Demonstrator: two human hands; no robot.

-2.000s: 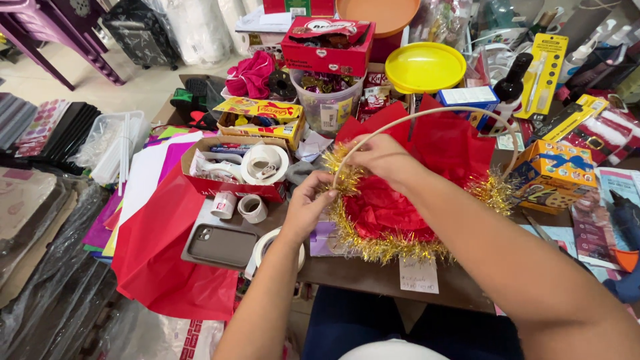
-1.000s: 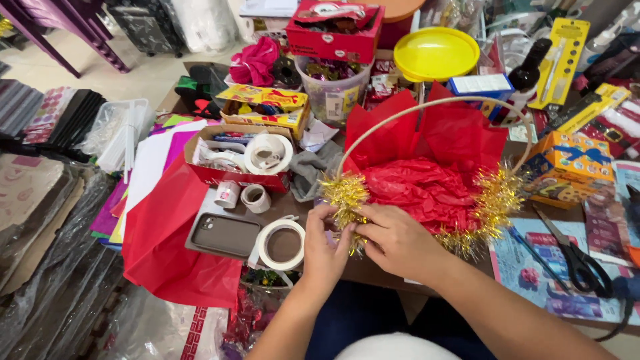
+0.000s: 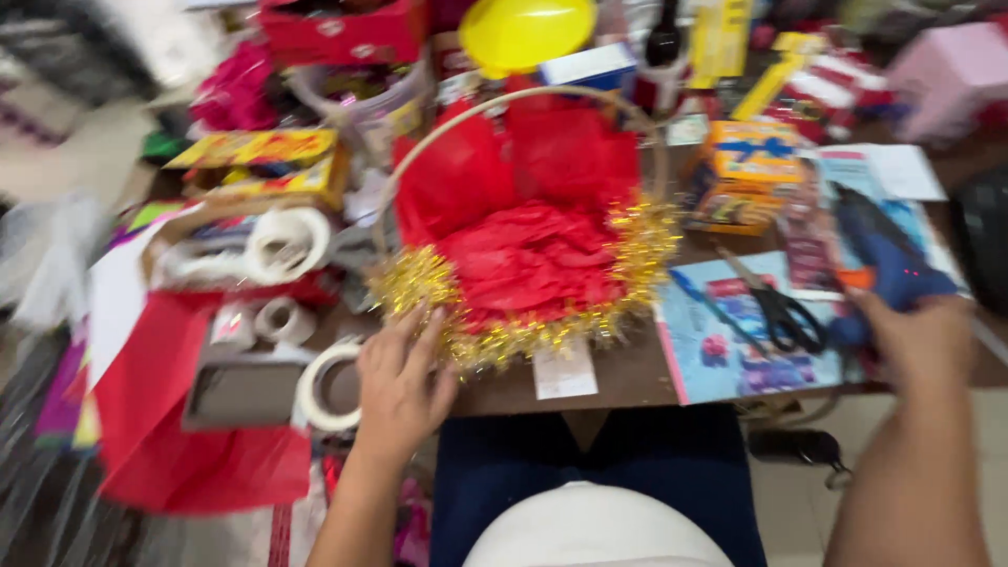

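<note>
A basket with a pale hoop handle [image 3: 465, 118] stands before me, lined with crumpled red paper [image 3: 535, 260]. Gold tinsel garland [image 3: 512, 342] runs around its front rim. My left hand [image 3: 405, 378] rests with spread fingers against the tinsel at the left front. Out at the right, my right hand [image 3: 917, 331] is on a blue tool with an orange part [image 3: 898, 272], which looks like a glue gun; blur hides how firmly the fingers hold it. Black-handled scissors [image 3: 780, 311] and a blue pen-like stick [image 3: 713, 307] lie on a printed sheet between basket and right hand.
Left of the basket are tape rolls [image 3: 331, 386], a phone-like grey case [image 3: 248, 394], a box of tape and supplies [image 3: 213, 264] and red sheet material [image 3: 189, 465]. Behind stand a yellow lid [image 3: 528, 31] and a red box [image 3: 342, 31]. An orange box [image 3: 744, 177] sits right of the handle.
My right hand has left the tinsel at the basket's left front and moved right to the blue tool. My left hand remains by the tinsel, its fingers now spread. The view has shifted.
</note>
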